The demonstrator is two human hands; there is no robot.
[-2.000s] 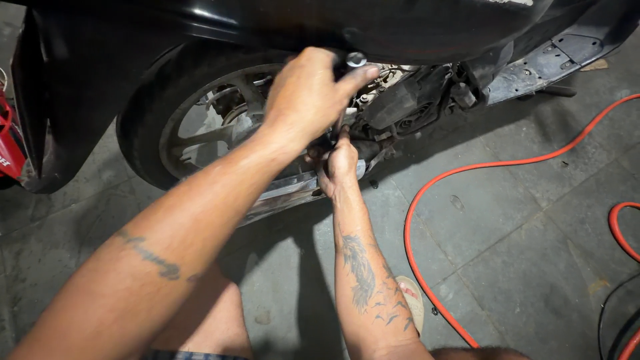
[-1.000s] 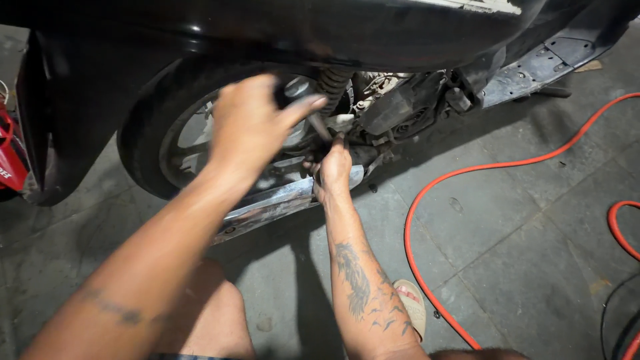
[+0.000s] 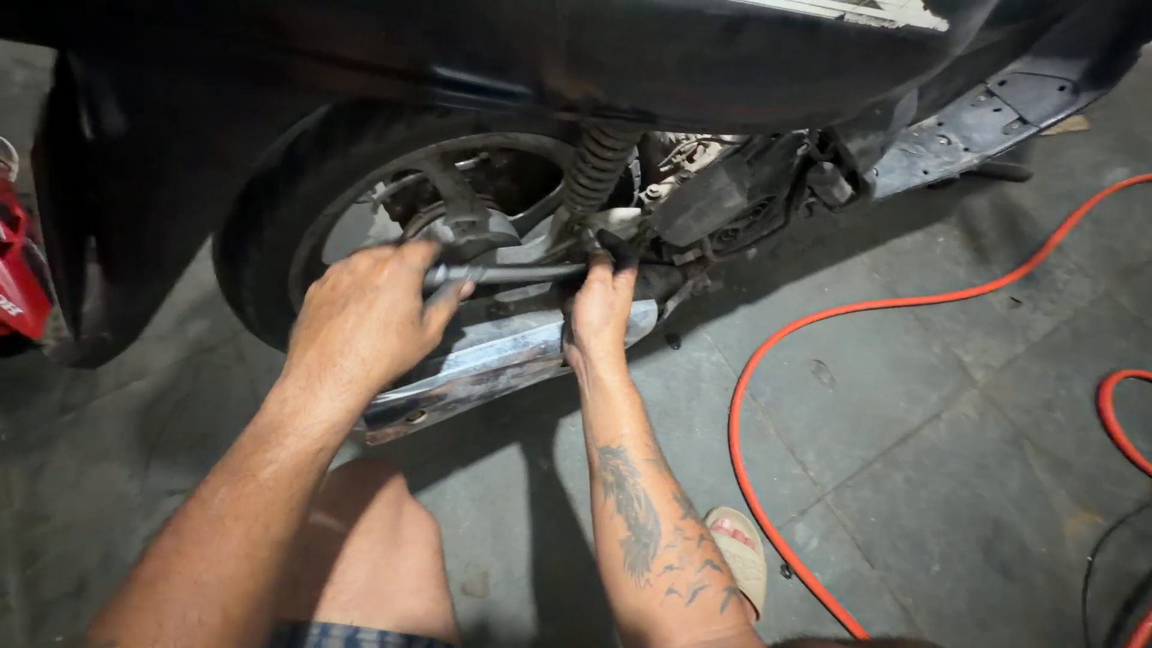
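A metal wrench handle [image 3: 513,273] lies nearly level in front of the rear wheel [image 3: 315,225] of a black motor scooter. My left hand [image 3: 373,315] grips its left end, with the thumb along it. At its right end, by the foot of the coil-spring shock absorber [image 3: 598,171], my right hand [image 3: 601,306] is closed around the tool's head; the fitting beneath the fingers is hidden. Just below both hands runs the scuffed metal exhaust shield [image 3: 504,351].
Black bodywork [image 3: 540,54] hangs low above the hands. An orange hose [image 3: 747,378] curves over the grey tiled floor [image 3: 882,405] on the right. A red object [image 3: 18,270] stands at the far left. My sandalled foot [image 3: 742,558] is near the hose.
My left hand has swung left and down with the wrench handle, which has turned from steep to nearly level. My right hand has stayed near the shock absorber's foot.
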